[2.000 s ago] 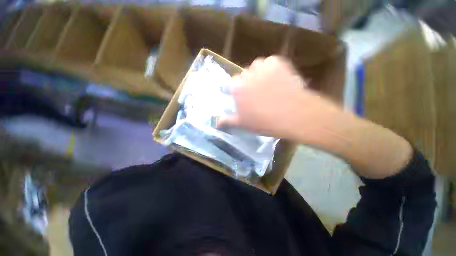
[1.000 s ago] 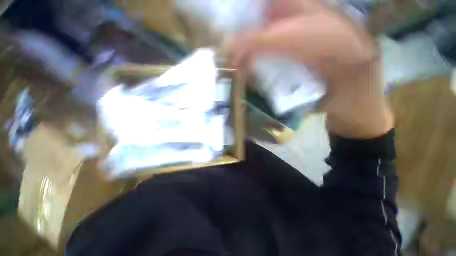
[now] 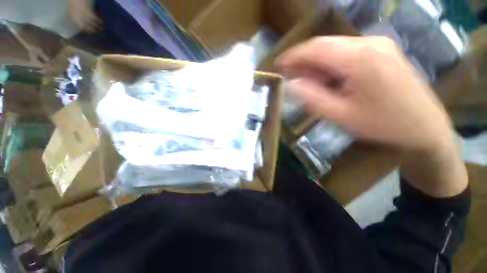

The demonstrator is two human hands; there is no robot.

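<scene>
A small open carton (image 3: 276, 133) rests against my dark-clothed body. Shiny white and clear bagged parts (image 3: 181, 122) fill it, and some stick up over its rim. My right hand (image 3: 288, 72) is just right of the carton, palm down and blurred. Its thumb and fingers are apart, and I see nothing held. Below the hand, a clear packet (image 3: 315, 154) lies by a brown carton flap, partly hidden by the hand. My left hand is not in view; any part under the carton is hidden.
Open brown cartons (image 3: 227, 24) stand beyond the small carton. Dark and grey wrapped items (image 3: 427, 40) are at the upper right. Cartons (image 3: 80, 218) crowd the left, near a tan flap (image 3: 69, 144). Another person's hand (image 3: 85, 18) shows at the top left.
My right hand has moved from the bagged parts out to the carton's right, and the packets seen with it a second ago no longer show in it. The carton has levelled, and the view has swung.
</scene>
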